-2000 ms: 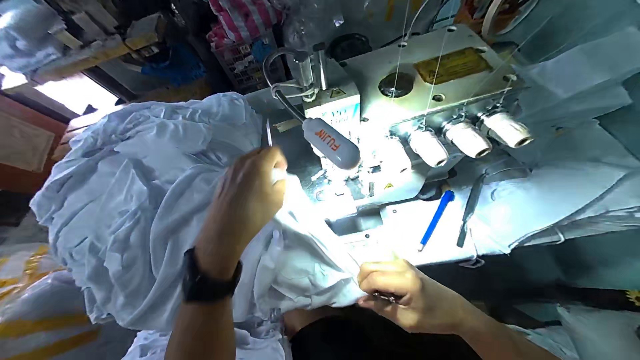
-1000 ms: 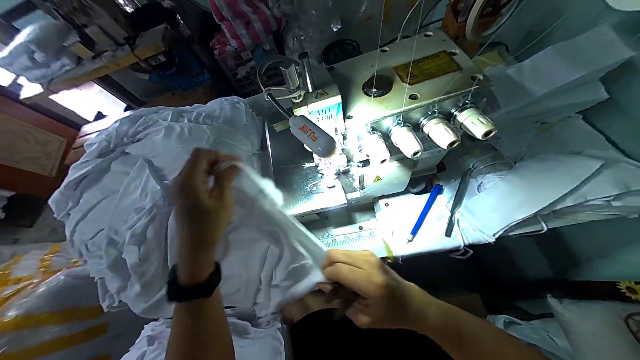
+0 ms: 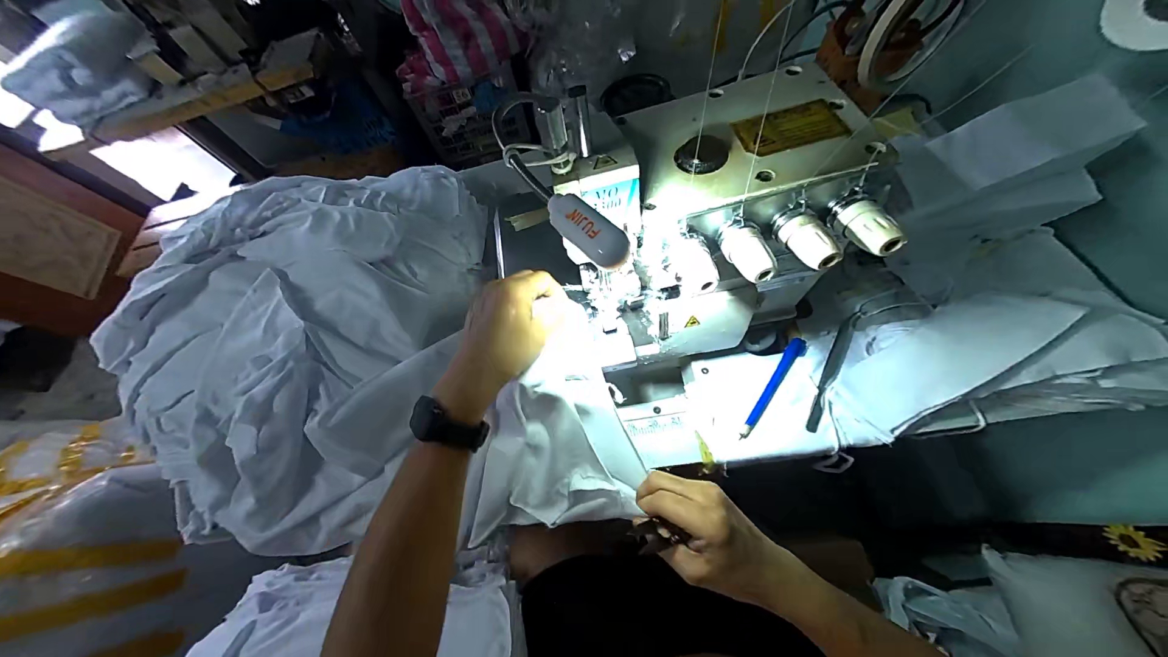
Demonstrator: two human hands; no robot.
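My left hand (image 3: 516,324), with a black watch on its wrist, holds white fabric close to the needle area of an overlock sewing machine (image 3: 721,164). My right hand (image 3: 698,529) pinches the lower edge of the same white fabric (image 3: 566,447) and also holds a small dark metal tool (image 3: 662,534), mostly hidden in the palm. Between the hands the fabric edge runs taut along the machine's front. A large heap of white cloth (image 3: 301,356) lies to the left. The lit lamp (image 3: 589,230) shines on the presser foot, where glare hides detail.
A blue pen (image 3: 774,388) and dark tweezers (image 3: 832,374) lie right of the machine bed. Stacked white cloth pieces (image 3: 985,356) stand farther right. Several tension knobs (image 3: 808,239) face me. A taped plastic bundle (image 3: 91,547) sits at lower left.
A second ago my left hand held the cloth edge lifted farther left; it is now close beside the presser foot. My right hand has moved lower and to the right, still on the fabric.
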